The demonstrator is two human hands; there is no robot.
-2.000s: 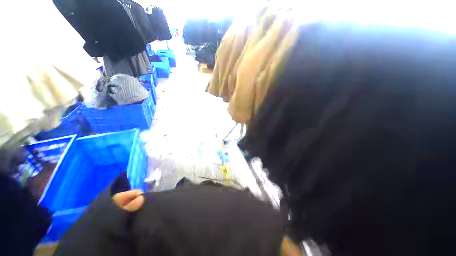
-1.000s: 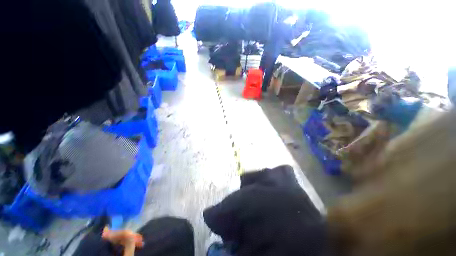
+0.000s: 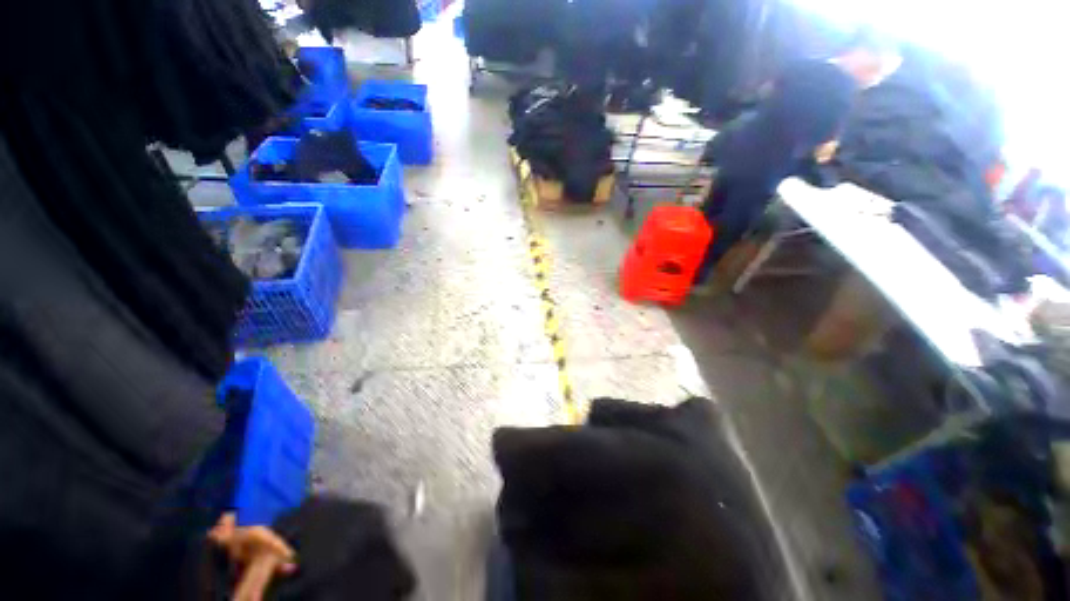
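A large black garment bundle fills the lower middle, thick and folded, close to me. My left hand is small and blurred at the lower left, fingers bent, beside another piece of dark cloth. I cannot tell whether the fingers grip that cloth. My right hand is not in view; whatever holds up the bundle is hidden.
Dark hanging garments crowd the left. Blue crates line the left floor. Yellow-black tape runs along the floor. A red stool, a white table and a person in dark clothes are at the right.
The view has moved forward along the aisle. The red stool and white table are nearer, and the beige garments on the right have left view. The black bundle stays in front of me.
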